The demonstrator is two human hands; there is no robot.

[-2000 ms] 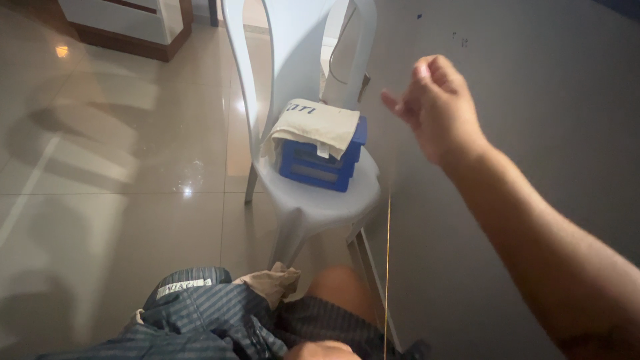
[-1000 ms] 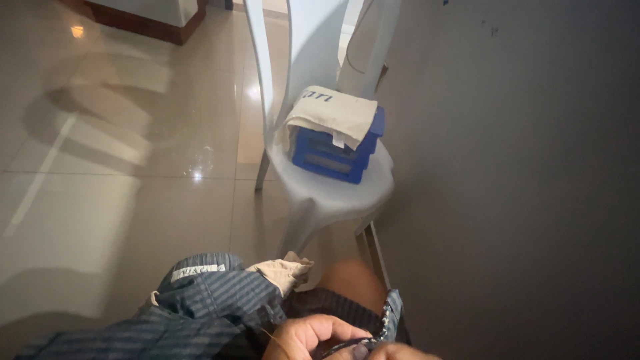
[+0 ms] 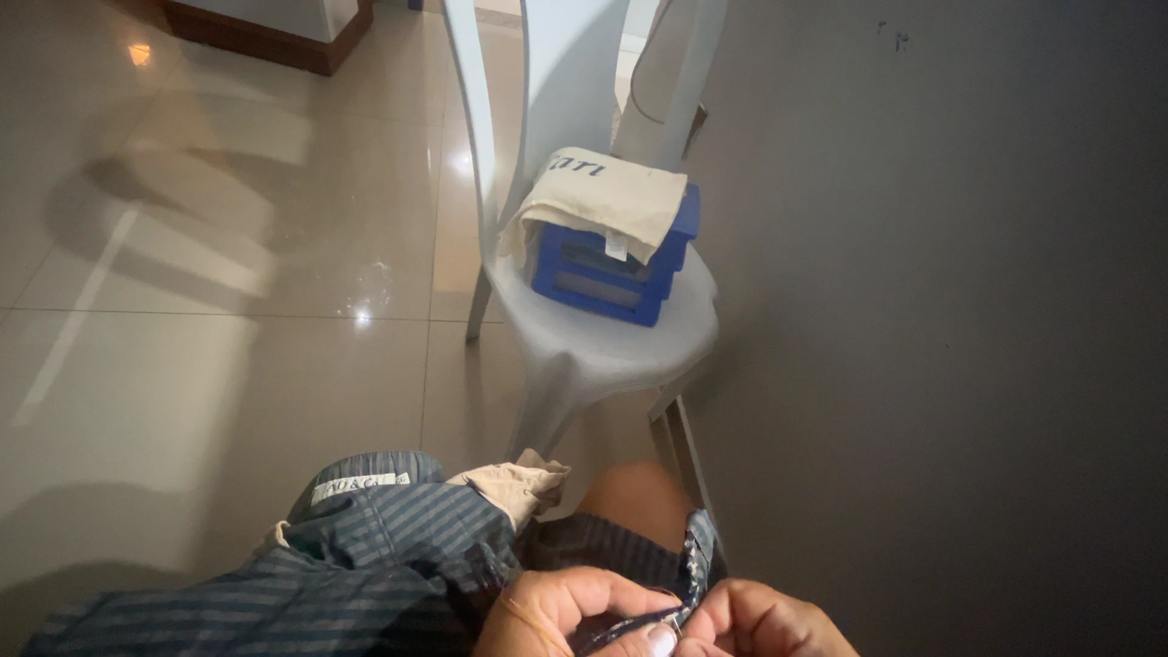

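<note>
A striped dark blue-grey garment (image 3: 383, 538) with a sewn-on label bearing writing lies across my lap. At the bottom of the view my left hand (image 3: 570, 611) pinches the garment's edge between thumb and fingers, with a thin orange-brown thread over it. Close beside it my right hand (image 3: 762, 620) has its fingertips together at the same edge, where a small thin shiny thing shows, perhaps a needle; I cannot tell for sure. Whitish marks run along the raised edge (image 3: 698, 557). Cream fabric (image 3: 520, 488) sticks out of the garment near my knee.
Ahead stands a white plastic chair (image 3: 602, 351). On its seat is a blue plastic drawer box (image 3: 598, 292) with a folded cream cloth (image 3: 611, 196) bearing writing draped over it. A grey wall (image 3: 931, 328) rises at the right; a brown-based cabinet (image 3: 265, 32) stands at the top left.
My right hand, raised at the upper right two seconds ago with a thread running up from the lap, has come down to the garment beside my left hand. The garment edge has been lifted.
</note>
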